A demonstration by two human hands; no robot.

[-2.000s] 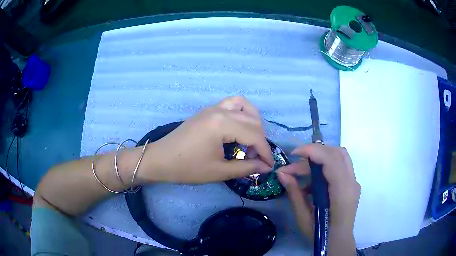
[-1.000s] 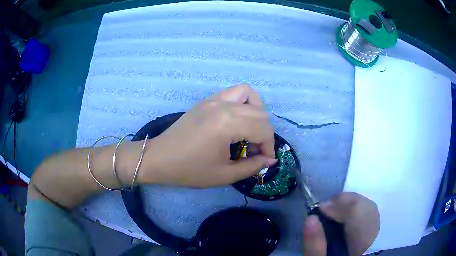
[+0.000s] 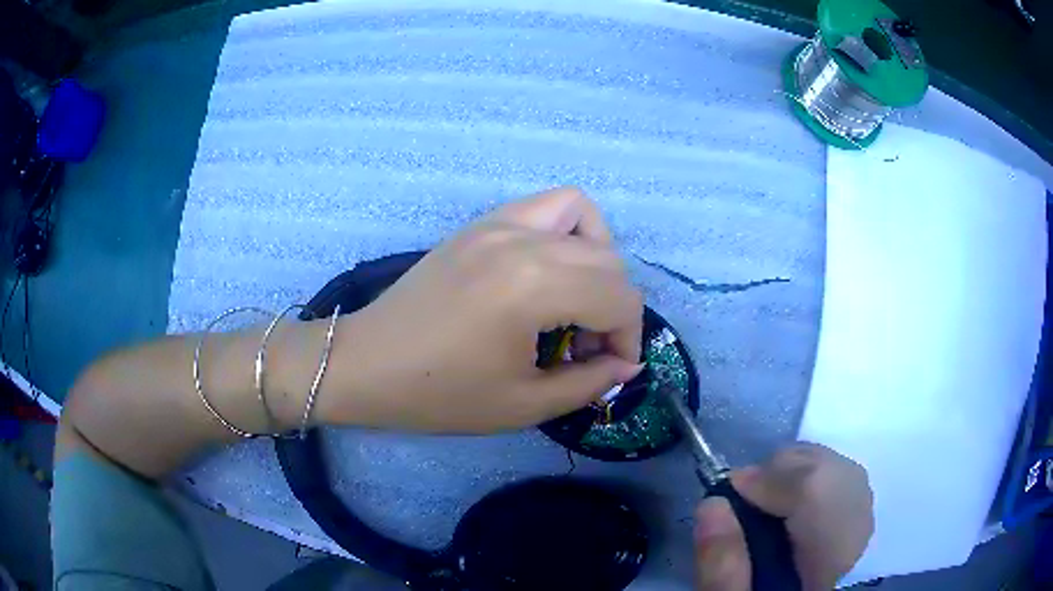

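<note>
Black headphones lie on the foam sheet, with the headband (image 3: 310, 462) curving left. The closed ear cup (image 3: 552, 540) is at the bottom. The open ear cup shows a green circuit board (image 3: 629, 429). My left hand (image 3: 520, 318) covers part of the open cup; its thumb and forefinger are pinched together at the board. A lead wire between them is too fine to make out. My right hand (image 3: 814, 508) grips the black handle of the soldering iron (image 3: 707, 456), whose tip is at the board beside my left fingertips. Yellow tape shows under my left hand.
A green spool of solder wire (image 3: 854, 87) stands at the far right of the foam sheet (image 3: 462, 116). A white paper (image 3: 924, 346) lies at right, a blue tray (image 3: 1033, 473) at the right edge, a blue cap (image 3: 72, 120) at far left. The foam has a dark tear.
My right hand has turned the soldering iron from pointing away to pointing at the board, its fingers now off the board area. My left hand stays pinched there. The view has shifted slightly.
</note>
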